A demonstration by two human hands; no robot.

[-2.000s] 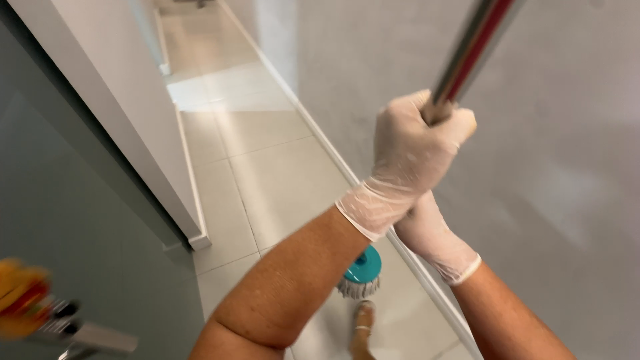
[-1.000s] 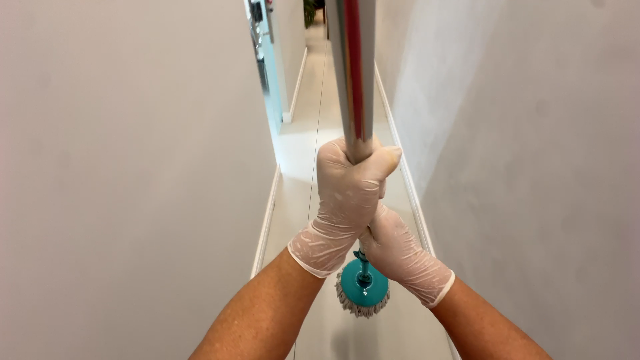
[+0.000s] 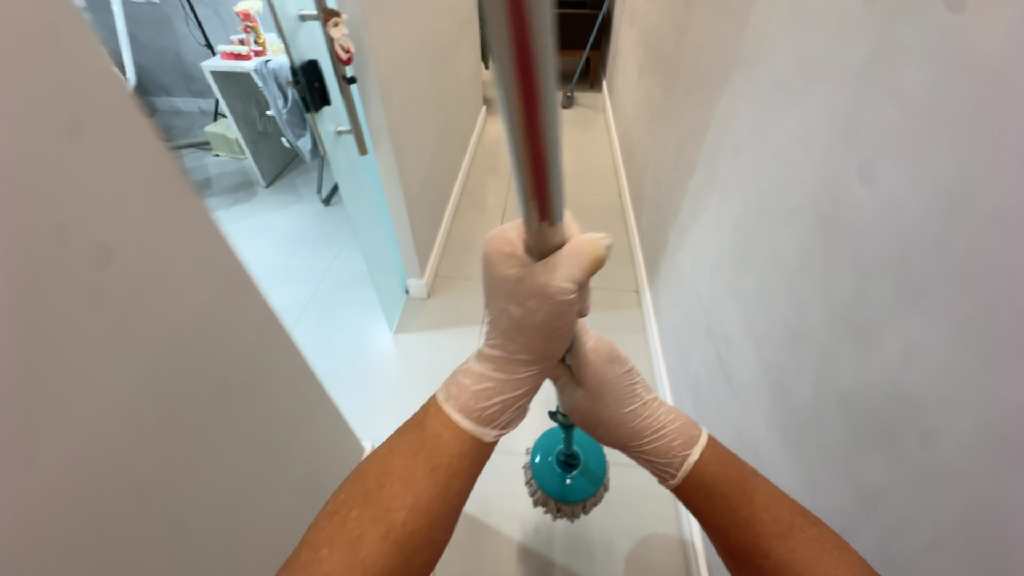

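A spin mop's metal handle with a red stripe rises through the middle of the view. My left hand, in a pale translucent glove, is closed around it. Lower down, my right hand, gloved the same way, grips the handle just under the left one; its fingers are mostly hidden. Below both hands, the round teal mop head with its grey string fringe is on the light tiled floor.
Walls with white baseboards line the narrow corridor. At left, a glass door with a long metal handle stands beside a room holding a small table draped with cloth. Another long-handled tool is at the far end.
The view has moved along the corridor, and the glass door and room at left show more fully. Both hands have stayed closed on the mop handle.
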